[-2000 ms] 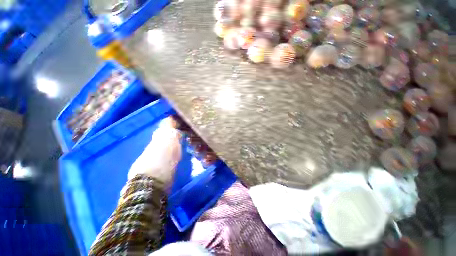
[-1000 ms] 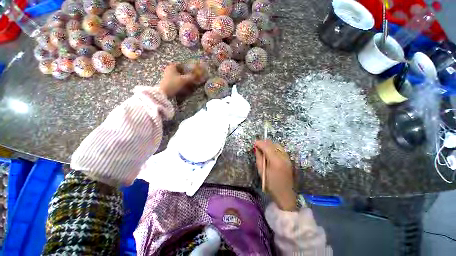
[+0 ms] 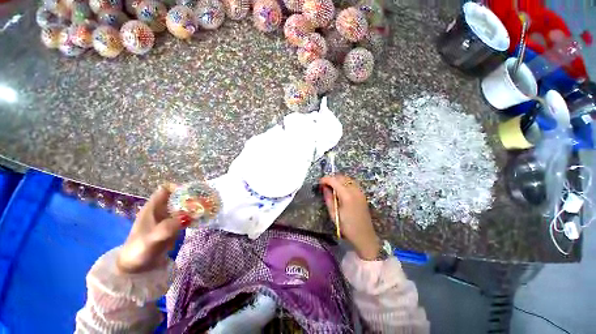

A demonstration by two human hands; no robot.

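My left hand (image 3: 149,231) holds a decorated ball (image 3: 195,203) with multicoloured dots, at the table's front edge left of the white cloth. My right hand (image 3: 349,212) holds a thin brush-like stick (image 3: 336,207) with a pale wooden handle, right of the cloth. The white cloth (image 3: 232,207) lies crumpled in front of me, with a smooth white round lid or pad (image 3: 271,166) on it. A loose glittering pile of tiny clear pieces (image 3: 444,163) lies to the right of my right hand. More decorated balls (image 3: 320,75) are heaped at the back.
A black pot (image 3: 476,39), a white cup (image 3: 508,83) with a brush in it, a yellow roll (image 3: 515,132) and a dark bowl (image 3: 526,177) stand at the right. A white cable (image 3: 570,218) lies at the right edge. A blue crate (image 3: 72,261) is below the table at left.
My left hand first was over the blue crate, then at the ball heap; now it is back at the front edge with a ball. My right hand stays near the cloth with the stick.
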